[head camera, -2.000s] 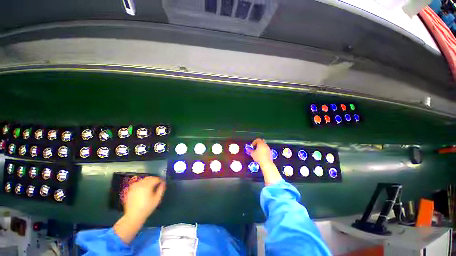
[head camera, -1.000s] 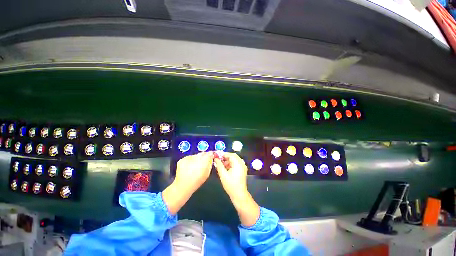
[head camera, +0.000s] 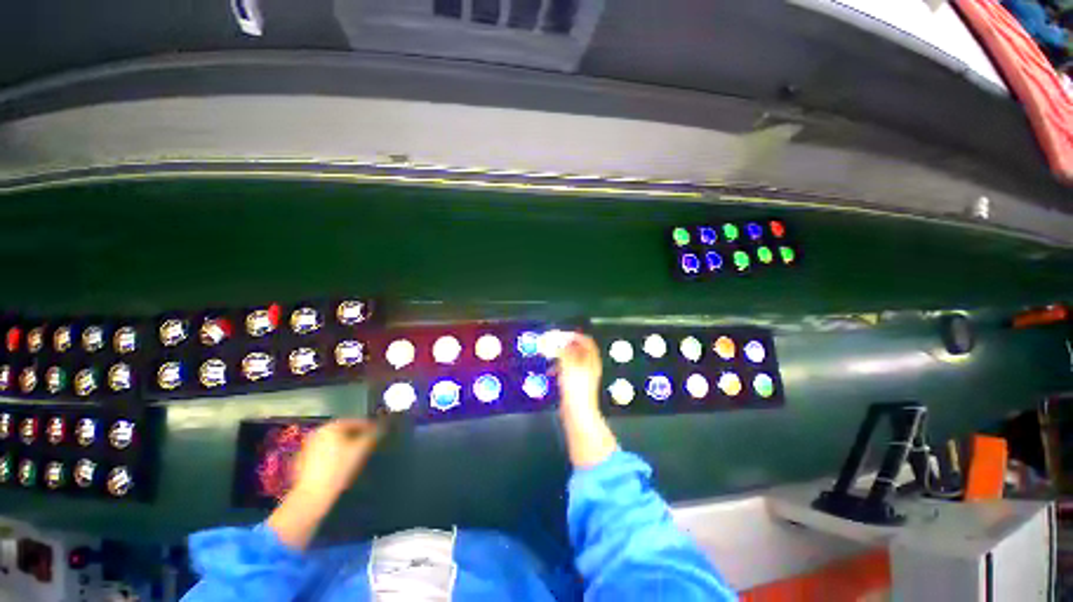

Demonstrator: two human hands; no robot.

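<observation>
Two black ten-place trays lie end to end in front of me, a middle one (head camera: pixel 467 368) and a right one (head camera: pixel 677 403), with lit round units (head camera: pixel 445 349) in white and blue. My right hand (head camera: pixel 575 362) is at the right end of the middle tray, its fingertips at a bright white unit in the upper row; it covers part of the tray. My left hand (head camera: pixel 330 461) is blurred, over the right side of the black parts box (head camera: pixel 280 461) with its red-pink mass. I cannot tell whether its fingers hold anything.
More trays with metallic-faced units (head camera: pixel 213 372) lie at the left. A small tray with green, blue and red lights (head camera: pixel 733 248) lies farther back right. All are on the green belt (head camera: pixel 494 253). A black stand (head camera: pixel 873 465) and an orange object (head camera: pixel 986 468) are at the near right.
My hands have parted from over the middle tray: the left moved back to the parts box, the right to the tray's right end. The view has shifted and unit colours have changed.
</observation>
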